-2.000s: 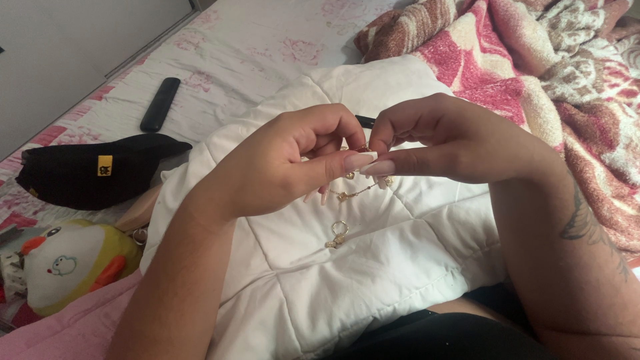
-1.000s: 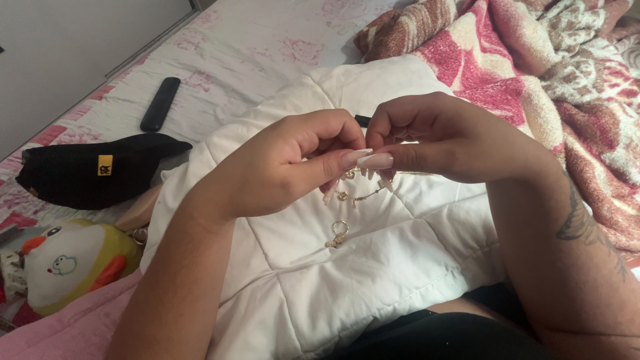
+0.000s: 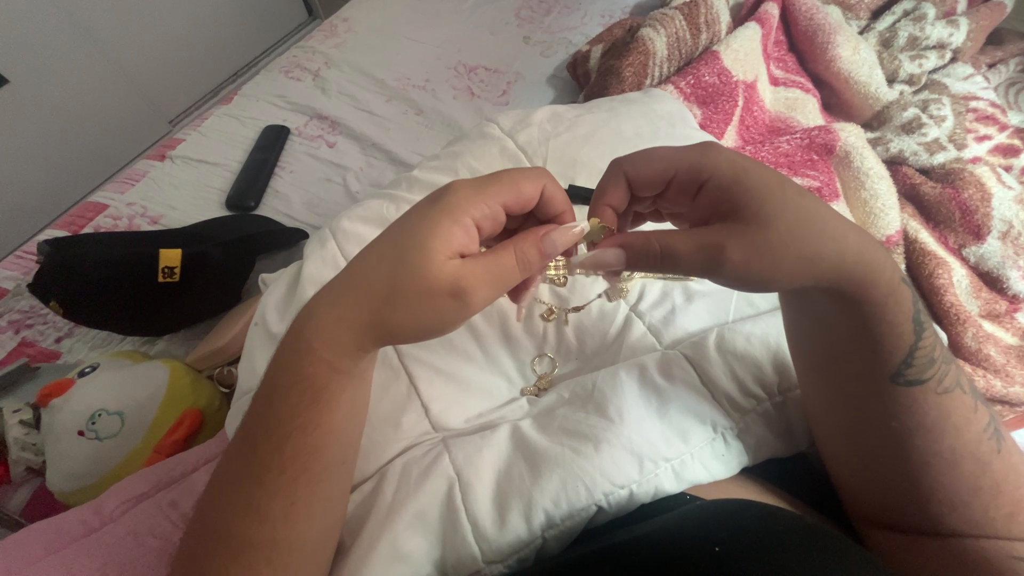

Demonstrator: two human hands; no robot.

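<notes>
My left hand (image 3: 480, 248) and my right hand (image 3: 704, 216) meet at the fingertips, pinching a small gold-coloured jewellery piece (image 3: 598, 232) between them. Its exact kind is too small to tell. Just below and behind the fingers, more gold-coloured jewellery (image 3: 558, 270) shows, partly hidden. A thin chain bracelet with charms (image 3: 572, 309) lies on the white quilted comforter (image 3: 640, 400). Nearer to me on the same comforter are gold-coloured rings (image 3: 543, 368), close together.
A black remote control (image 3: 258, 168) and a black cap (image 3: 144, 276) with a yellow patch lie on the floral sheet at the left. A plush bird toy (image 3: 120, 428) sits below them. A pink and brown patterned blanket (image 3: 800, 96) is bunched at the right. A black object (image 3: 579, 194) shows between my hands.
The small gold-coloured piece between my fingertips now shows more plainly. My hands otherwise stay in nearly the same place, fingertips together.
</notes>
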